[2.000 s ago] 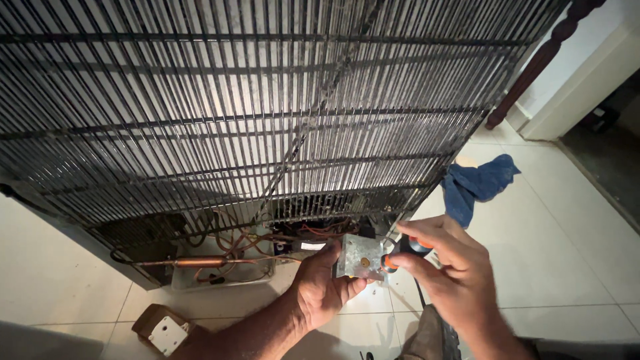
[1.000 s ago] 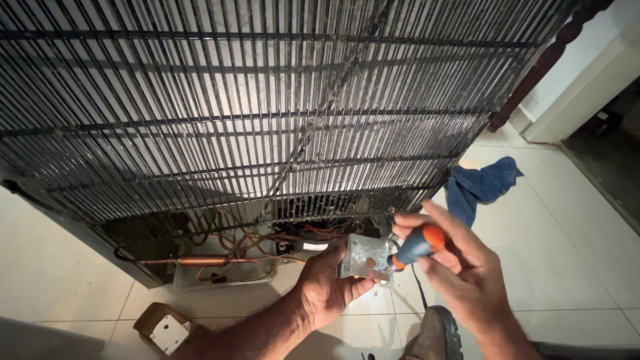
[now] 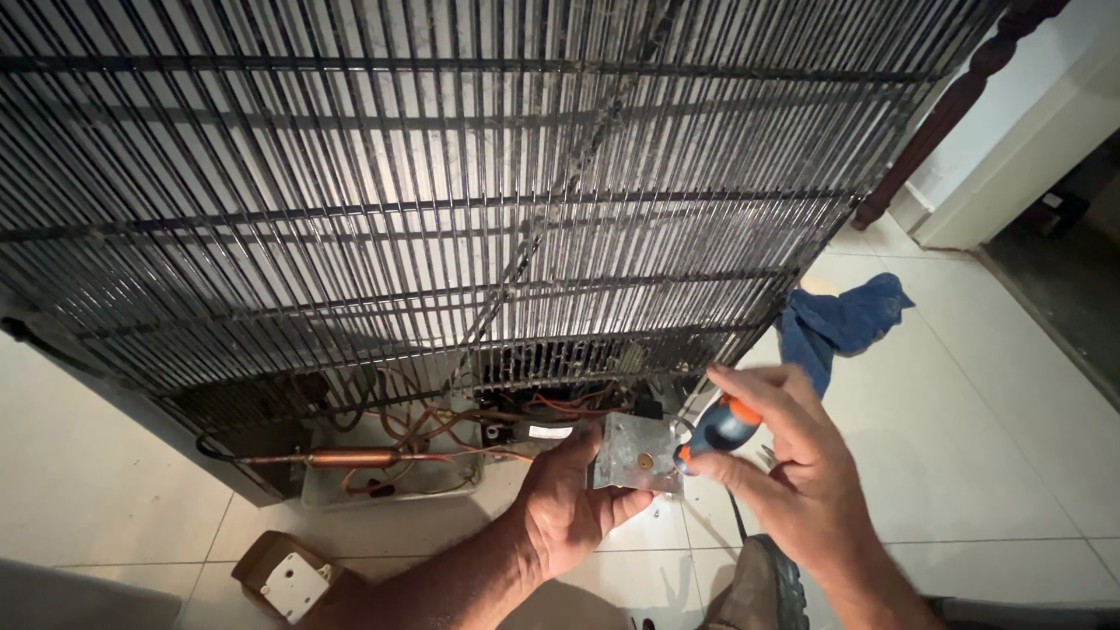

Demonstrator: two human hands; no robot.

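Note:
My left hand (image 3: 569, 503) grips a small grey metal box or plate (image 3: 632, 451) with a round brass-coloured spot on its face. In my right hand (image 3: 792, 446) is a screwdriver with a blue and orange handle (image 3: 724, 430); its tip end points at the plate's right side, and whether it touches a screw cannot be told. Just beyond both hands is the lower back of a refrigerator, with its black wire condenser grille (image 3: 490, 210), copper tubes and reddish wires (image 3: 569, 404). A copper filter drier (image 3: 354, 458) lies across a clear plastic tray (image 3: 394, 494) at the left.
An open small cardboard box (image 3: 262, 560) holding a white plate (image 3: 297, 584) sits on the tiled floor at lower left. A blue cloth (image 3: 844, 319) lies at the right, near a dark turned wooden post (image 3: 945, 114). A shoe (image 3: 766, 582) shows at the bottom, beside a dark cable (image 3: 737, 512).
The screwdriver handle in my right hand has changed its tilt, and the fingers have shifted around it. My left hand still holds the metal piece in about the same place.

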